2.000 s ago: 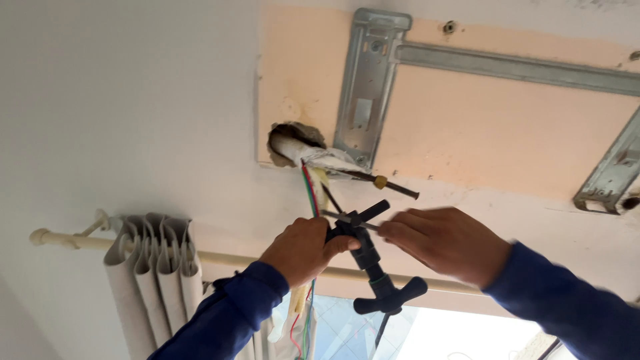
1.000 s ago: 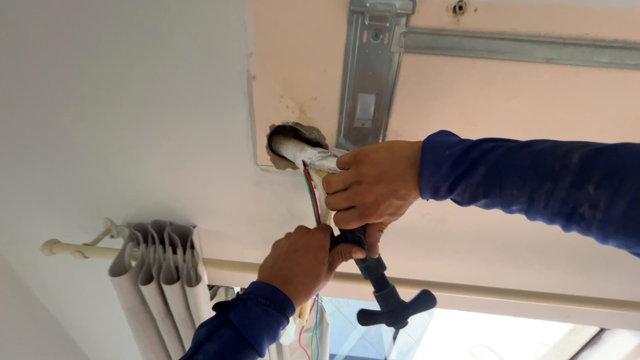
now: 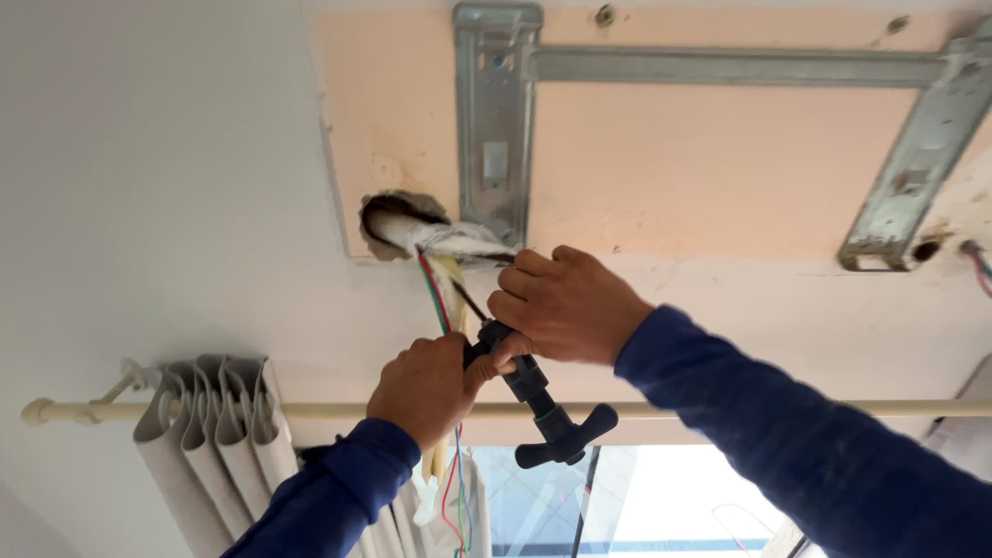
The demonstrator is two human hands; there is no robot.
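My left hand (image 3: 425,391) grips the side of a black flaring tool (image 3: 527,378) with a winged handle at its lower end. My right hand (image 3: 570,306) is at the tool's upper end, its thumb against the body and its fingers curled just above. A thin dark copper pipe (image 3: 470,301) runs from the wrapped bundle into the top of the tool. White-wrapped piping (image 3: 434,235) comes out of a rough wall hole (image 3: 387,209). Red and green wires (image 3: 436,294) hang from it, passing behind my left hand.
A galvanized mounting bracket (image 3: 494,124) is fixed to the wall above my hands. A cream curtain rod (image 3: 325,412) crosses behind the tool, with a bunched grey curtain (image 3: 213,434) at the left. Below is a bright window (image 3: 666,496).
My right hand has shifted from over the end of the wrapped piping down toward the tool, uncovering the thin pipe. My left hand has stayed on the tool.
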